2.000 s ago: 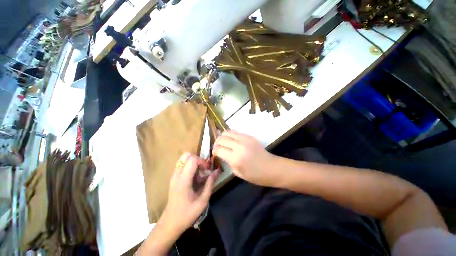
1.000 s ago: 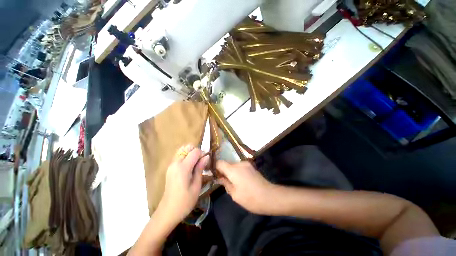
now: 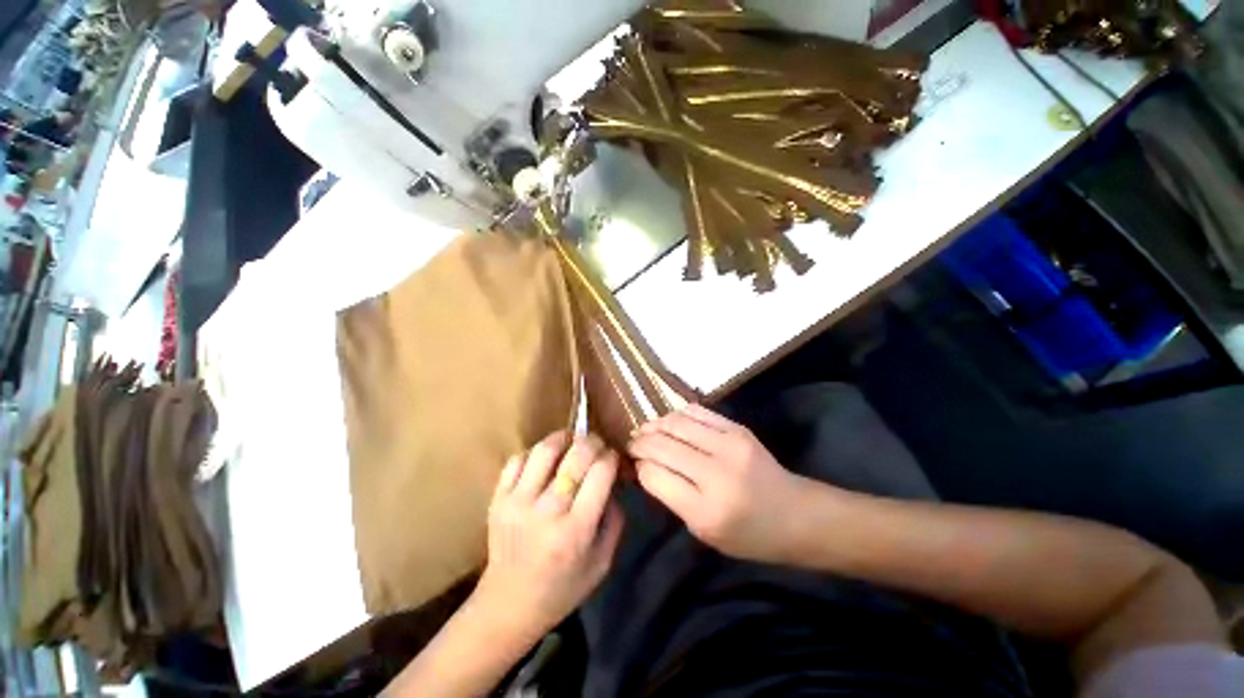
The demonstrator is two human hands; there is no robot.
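Observation:
A tan-brown fabric panel [image 3: 443, 396] lies on the white table, its upper corner at the presser foot [image 3: 529, 191] of the white sewing machine [image 3: 450, 123]. A brown zipper [image 3: 607, 307] with a gold line runs from the foot down toward the table's front edge. My left hand [image 3: 553, 525] holds the panel's right edge near the table's front edge, a ring on one finger. My right hand [image 3: 709, 477] is close to its right, fingertips pinching brown fabric beside the zipper's lower end. The exact layers under my fingertips are hidden.
A fan of brown zippers [image 3: 764, 123] lies right of the needle. A gold-brown heap [image 3: 1119, 25] is at the far upper right. Folded brown panels [image 3: 137, 511] hang at far left. A blue bin [image 3: 1050, 307] is below the table at right. Dark-clothed lap below my hands.
My hands have moved slightly apart, my right hand now beside the zipper's lower end. The fabric edges are spread more openly below the foot. The view has shifted, with the machine higher in frame.

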